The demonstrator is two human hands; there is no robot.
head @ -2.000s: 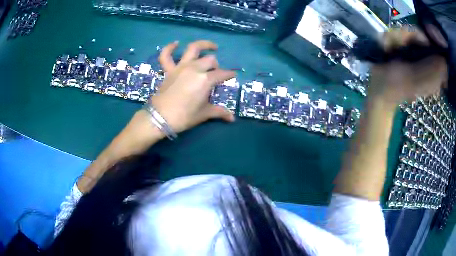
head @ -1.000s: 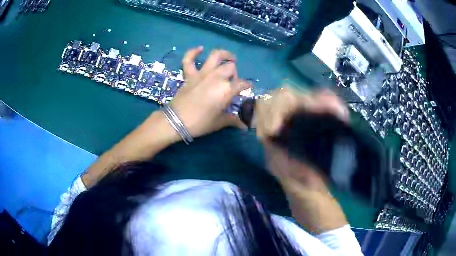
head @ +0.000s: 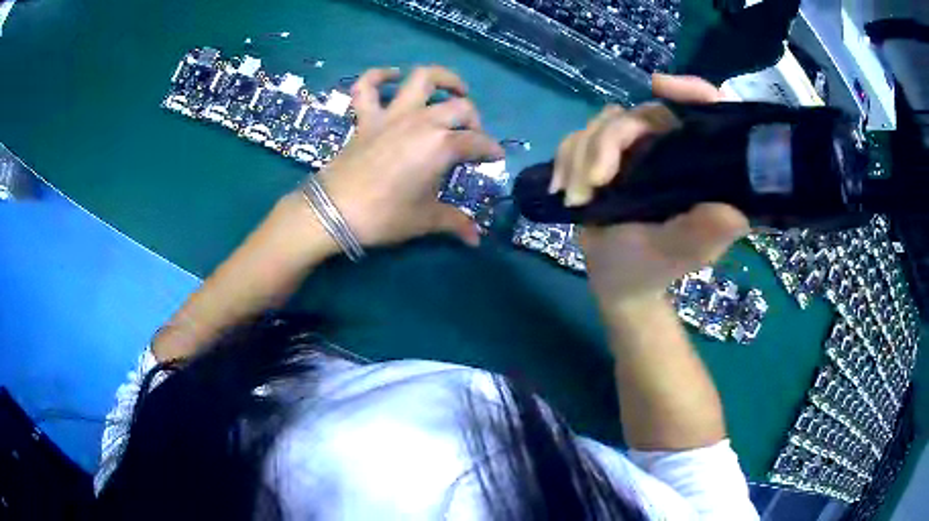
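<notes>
A row of small circuit boards (head: 270, 107) lies across the green mat, partly hidden by both hands. My left hand (head: 407, 168), with a bracelet at the wrist, spans one board (head: 476, 188) between thumb and fingers; whether the fingertips press on it is hard to tell. My right hand (head: 637, 193) is closed around a thick black electric screwdriver (head: 703, 163) with a pale label band, held nearly level. Its narrow front end points left at that board beside my left thumb. Whether the tip touches the board cannot be told.
Dense rows of boards (head: 861, 356) cover the right side of the mat. A clear blister tray (head: 611, 41) of dark parts stands at the back. A pale box (head: 789, 81) stands behind the screwdriver. Small wired parts (head: 267, 38) lie behind the row. A blue floor (head: 92, 275) shows at left.
The right hand has come from the pale box to the row with the screwdriver, which now points at the board by my left hand. The view has shifted, moving the row's left end rightward.
</notes>
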